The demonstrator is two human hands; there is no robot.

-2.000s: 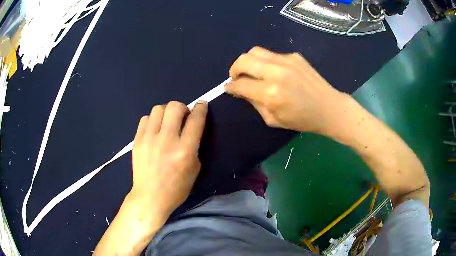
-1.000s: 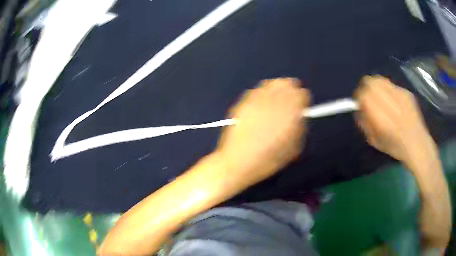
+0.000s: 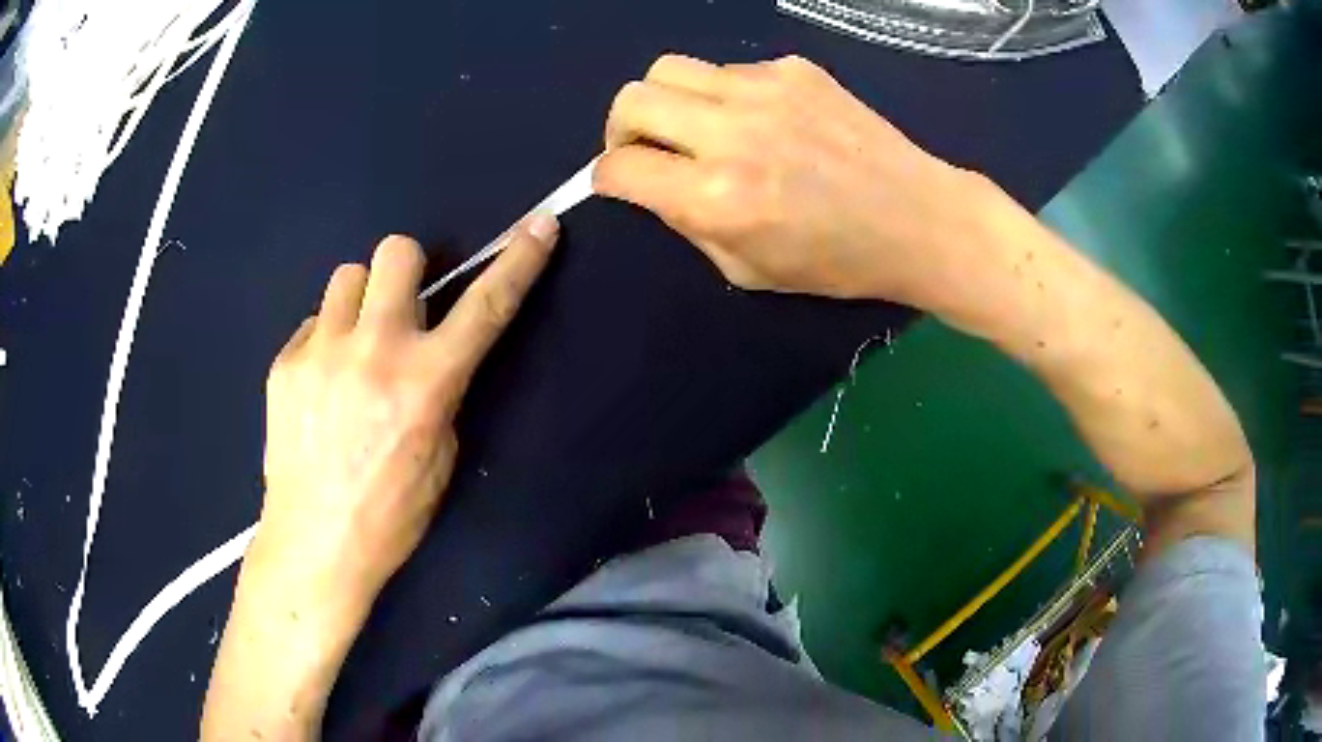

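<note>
A long, narrow white fabric strip [image 3: 128, 341] lies on the dark table cover. It runs down from the upper left, bends sharply at the lower left and comes back up under my left hand. My right hand [image 3: 783, 181] pinches the strip near its end between thumb and fingers. My left hand [image 3: 380, 384] lies on the cover with its index fingertip pressing on the strip just left of my right hand. Between the hands the strip looks narrow and partly turned. The part under my left palm is hidden.
A pile of white strips [image 3: 87, 102] lies at the upper left. The iron's metal base [image 3: 964, 21] is cut off by the top edge, beside a pale sheet [image 3: 1160, 41]. The green floor [image 3: 928, 449] and a yellow-framed bin of scraps [image 3: 1000, 580] are at the lower right.
The view swung left and back. Compared with the oldest frame, my left hand has its index finger stretched out along the strip, and both hands sit further left in view.
</note>
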